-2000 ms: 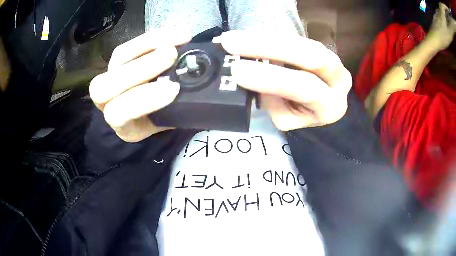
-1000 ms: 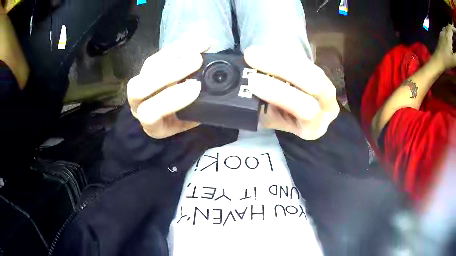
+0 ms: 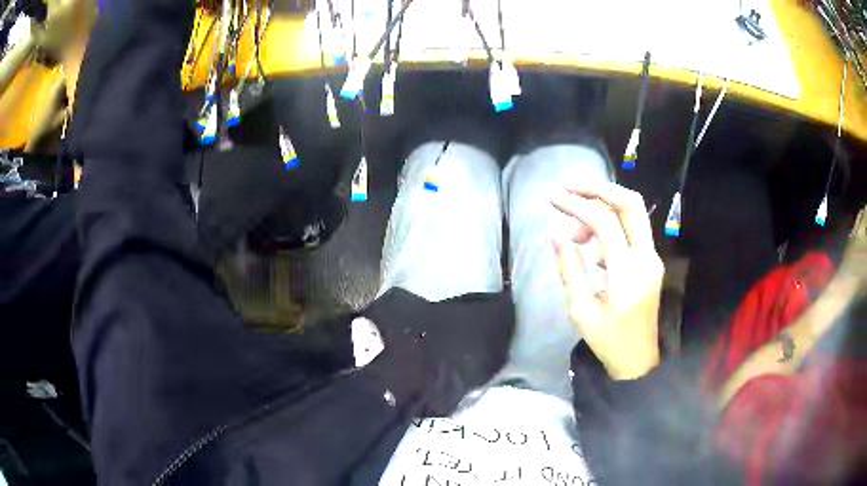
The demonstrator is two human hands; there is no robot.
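Note:
My right hand (image 3: pixel 616 275) is over my right thigh, its fingers loosely curled and apart from the thumb, with nothing visible in it. My left arm reaches up and forward along the left side in a dark sleeve (image 3: pixel 133 114), and its hand is cut off by the top edge. The black camera unit is not in view. Several cables with white and blue tips hang over the bench edge, one tip (image 3: pixel 502 87) near the middle and one (image 3: pixel 674 214) further right.
A yellow-edged bench (image 3: pixel 570 68) with a pale top crosses the top. A small dark item (image 3: pixel 751 24) lies on it at the right. A person in red (image 3: pixel 784 294) is close on the right. A blurred forearm shows at the top left.
The view has swung up to the bench. The camera unit has gone from view and both hands have parted. My left arm has reached forward; my right hand has stayed above my lap.

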